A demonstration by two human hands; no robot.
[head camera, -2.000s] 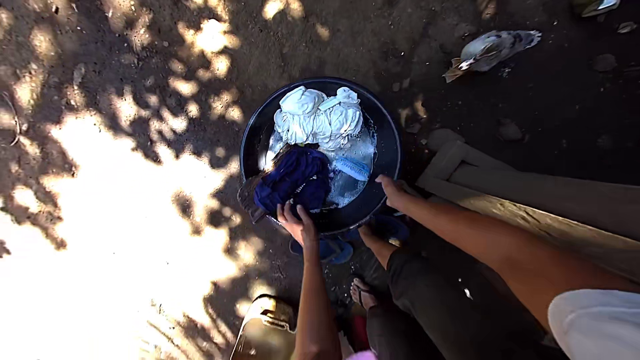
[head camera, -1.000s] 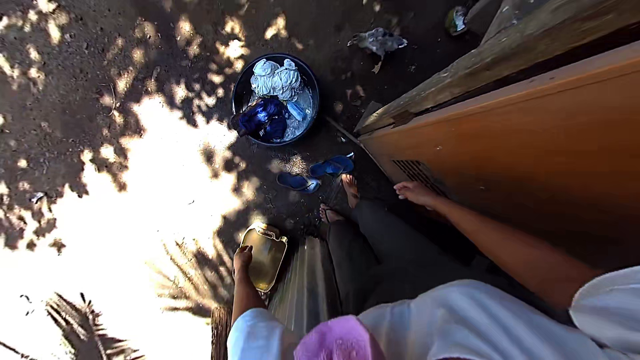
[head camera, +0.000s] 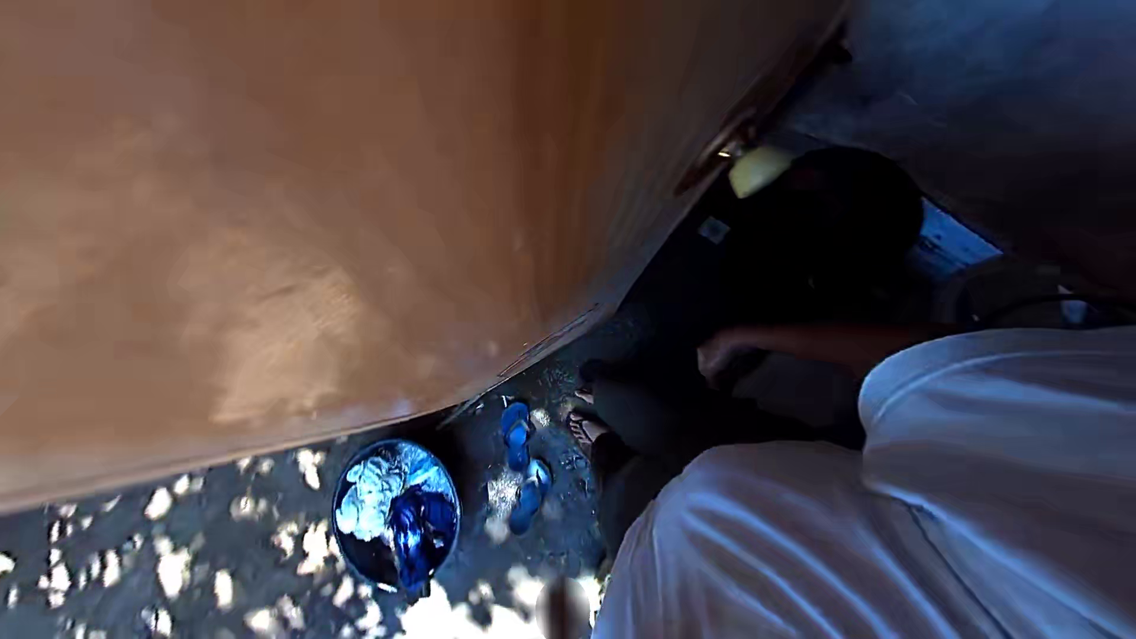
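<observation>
My right hand (head camera: 721, 357) hangs low in deep shade beside my dark trouser leg, its fingers looking curled; whether it holds anything is too dark to tell. I cannot make out my left hand; only a brown blur shows at the bottom edge. Down on the ground at lower left stands a round dark basin (head camera: 342, 552), away from my hands. White cloth (head camera: 368, 497) and dark blue cloth (head camera: 413, 532) lie in it. Blue flip-flops (head camera: 517, 435) rest on the ground between the basin and my feet.
A large brown panel (head camera: 266, 222), seemingly wooden, fills the upper left, its lower edge running close to my legs. In the dark corner at upper right are a pale yellow object (head camera: 759, 170), a large dark round shape (head camera: 834, 222) and a bluish-white flat piece (head camera: 954, 238).
Both hands have left the basin, where they were two seconds ago. My left hand was at a yellowish container one second ago. The view has turned strongly toward the panel and a shaded corner.
</observation>
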